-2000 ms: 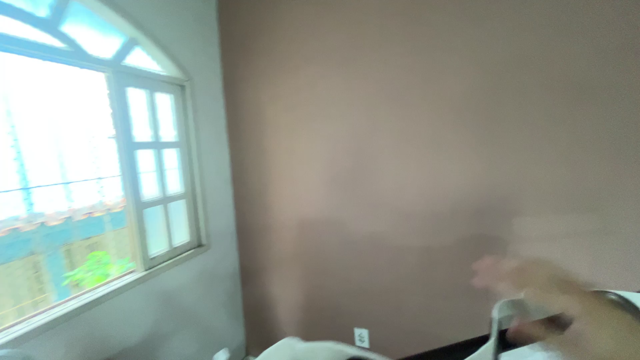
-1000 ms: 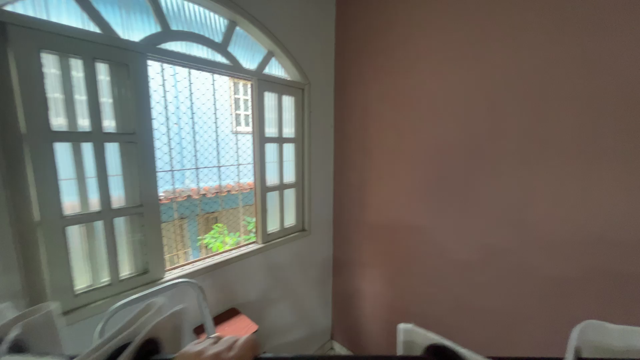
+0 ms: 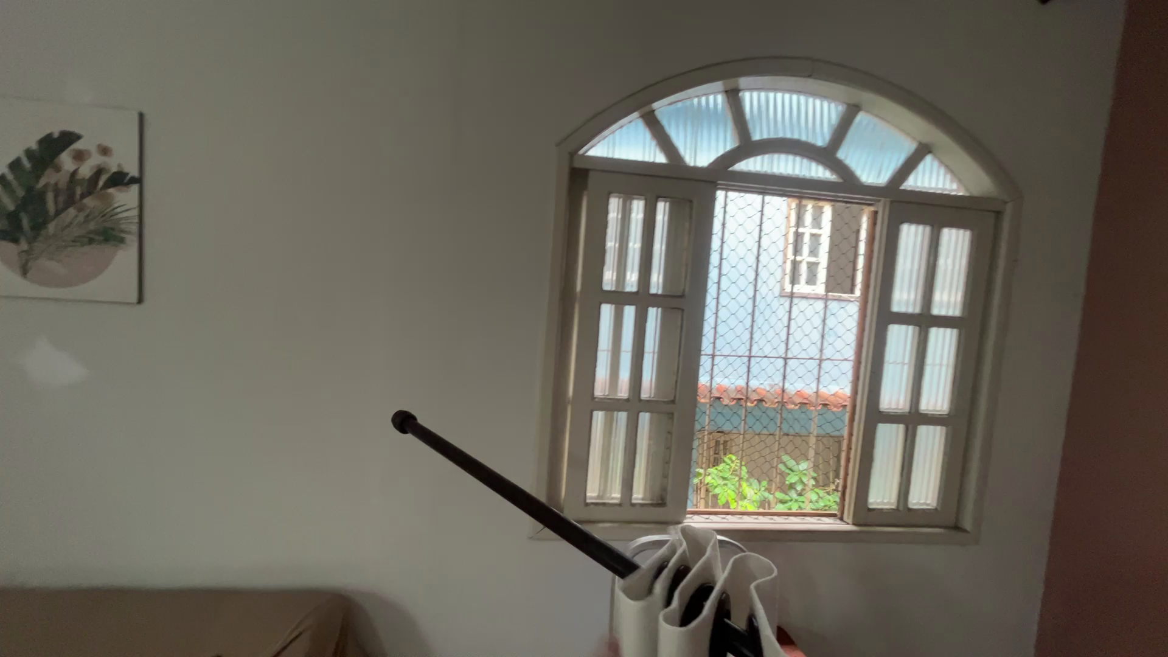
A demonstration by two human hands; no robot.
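A black curtain rod [image 3: 516, 493] slants from the middle of the head view down to the right, its round end cap at the upper left. Near the bottom edge, a pale curtain with dark grommets [image 3: 698, 593] is threaded on the rod and bunched in folds. Neither my left hand nor my right hand can be made out; whatever supports the rod is hidden or below the frame.
An arched window [image 3: 785, 301] with sliding panes, bars and netting is behind the rod. A pale metal hoop [image 3: 730, 545] shows behind the curtain. Brown covered furniture [image 3: 173, 620] stands at lower left, and a leaf picture [image 3: 73, 205] hangs on the wall.
The view has swung left. The rod's capped end and bunched curtain now show before the window. A hand seen at the bottom edge one second ago is no longer discernible.
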